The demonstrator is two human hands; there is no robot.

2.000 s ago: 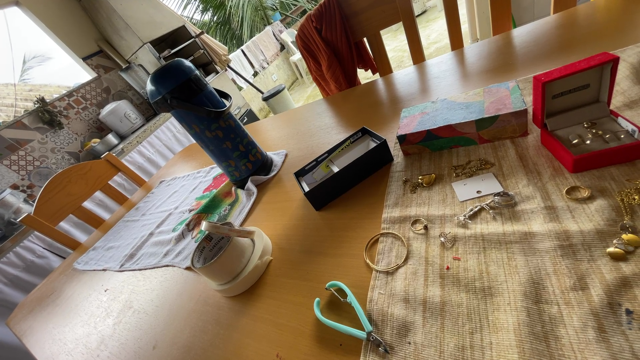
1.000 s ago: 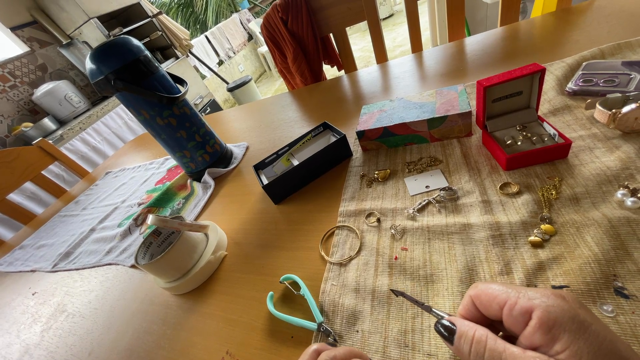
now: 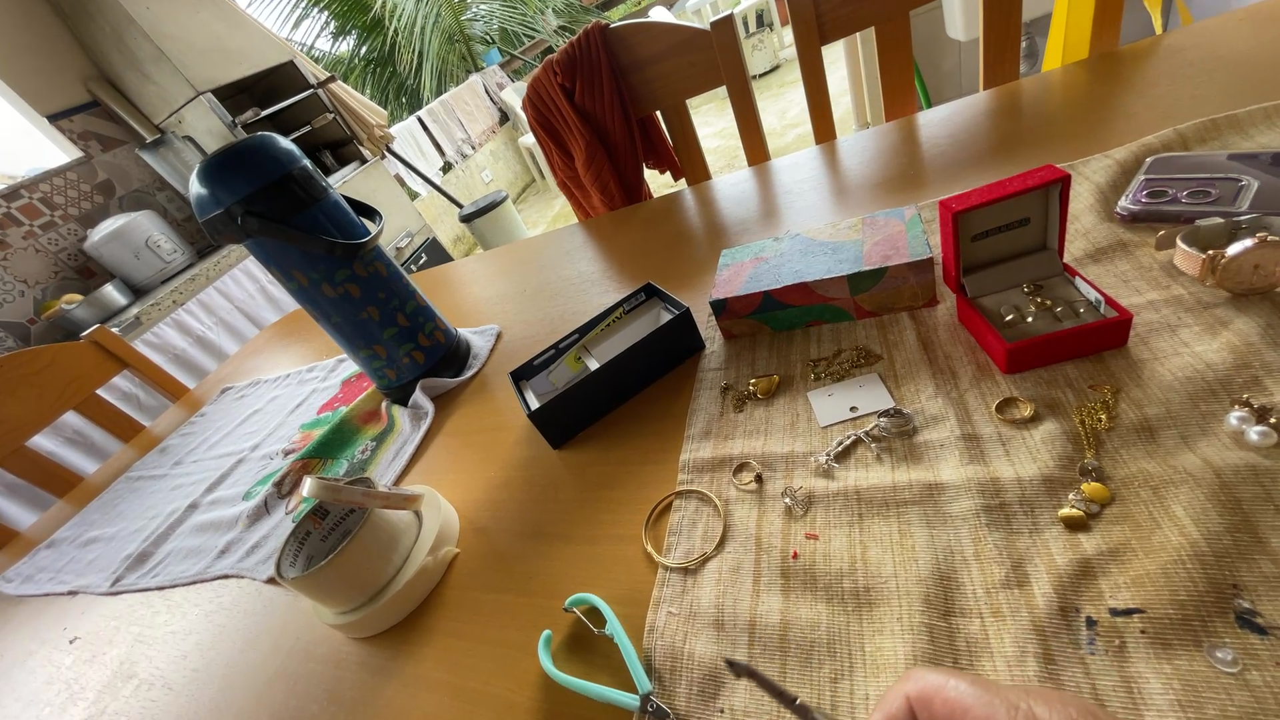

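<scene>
At the bottom edge of the head view, part of my right hand (image 3: 975,697) shows beside a thin dark metal tool (image 3: 770,688); its fingers are mostly cut off, so the grip is hidden. My left hand is out of view. Teal-handled nippers (image 3: 598,665) lie left of the tool, at the cloth's edge. Above them rests a gold bangle (image 3: 684,528). A ring (image 3: 746,473), a silver-coloured chain piece (image 3: 865,438), a white card (image 3: 850,399) and a gold necklace (image 3: 1090,450) lie on the woven cloth (image 3: 930,560). An open red jewellery box (image 3: 1045,345) holds small jewellery.
A black box (image 3: 607,365) and a patterned box (image 3: 822,272) stand mid-table. Masking tape rolls (image 3: 370,560) and a blue thermos (image 3: 340,280) on a towel (image 3: 200,480) are at left. A watch (image 3: 1235,256) and a phone (image 3: 1195,187) lie at the far right.
My right hand and the thin tool have moved down toward the bottom edge. The fingers of my left hand, at the bottom edge a second ago, have left the view.
</scene>
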